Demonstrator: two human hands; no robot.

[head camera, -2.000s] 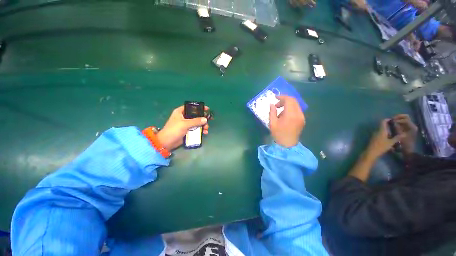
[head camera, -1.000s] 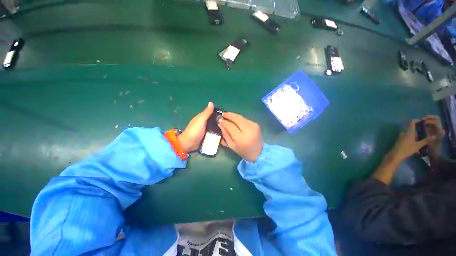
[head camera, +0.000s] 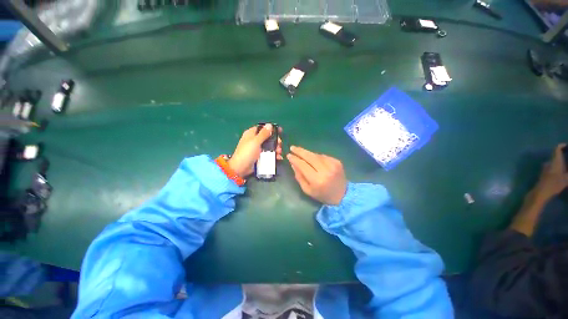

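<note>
A black handset [head camera: 266,163] with a white rectangle on its lower half is in my left hand [head camera: 250,149], my thumb lying on its upper part. My right hand [head camera: 321,177] is just right of the handset, not touching it. Its fingers are extended and close together, and I see nothing in them. The blue tray [head camera: 423,123] of small white rings [head camera: 381,136] lies beyond my right hand, to the right. Whether a ring sits on the handset is hidden or too small to tell.
Several black handsets, one of them here [head camera: 299,76], lie across the far side. A clear divided tray [head camera: 314,11] is at the top edge. Dark parts [head camera: 37,193] are heaped at far left. A small pale scrap [head camera: 468,198] lies at right. Another person's arm [head camera: 535,196] is at the right edge.
My right hand went from the ring tray to the handset, then came off it to the right. My left hand kept the handset. The view has shifted left, showing the dark parts.
</note>
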